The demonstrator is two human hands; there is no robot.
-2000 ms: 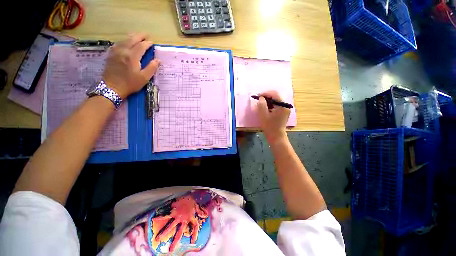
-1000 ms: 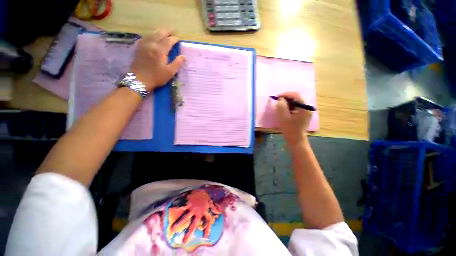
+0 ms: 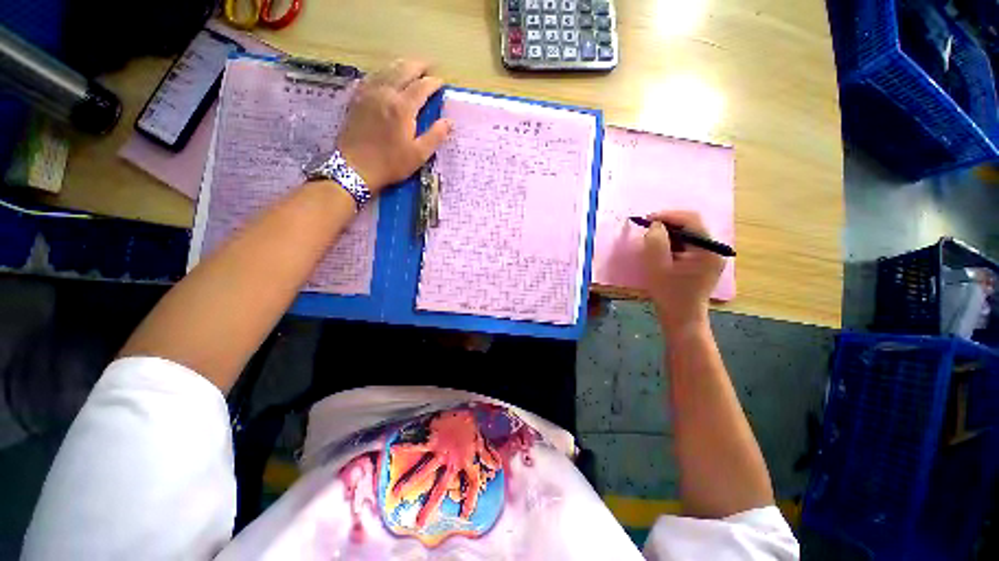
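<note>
A blue clip folder (image 3: 397, 263) lies open flat near the desk's front edge. A pink record form (image 3: 504, 208) lies on its right leaf, beside a metal spring clip (image 3: 428, 197). A second record form (image 3: 263, 164) lies on the left leaf under another clip (image 3: 322, 71). My left hand (image 3: 389, 123), with a wristwatch (image 3: 341, 178), rests with fingers apart on the folder's upper middle, partly covering the left form. My right hand (image 3: 681, 274) holds a black pen (image 3: 701, 240), its tip over a loose pink sheet (image 3: 668, 181) right of the folder.
A calculator (image 3: 559, 33) lies beyond the folder. A phone (image 3: 186, 90) lies on pink paper at the left, near red and yellow scissors (image 3: 263, 11) and a silver cylinder (image 3: 55, 77). Blue crates (image 3: 887, 438) and a black crate (image 3: 915, 287) stand on the floor at the right.
The whole view has shifted, so the desk things appear further right and the silver cylinder has come into view. Both hands keep about the same places on the folder and the loose sheet.
</note>
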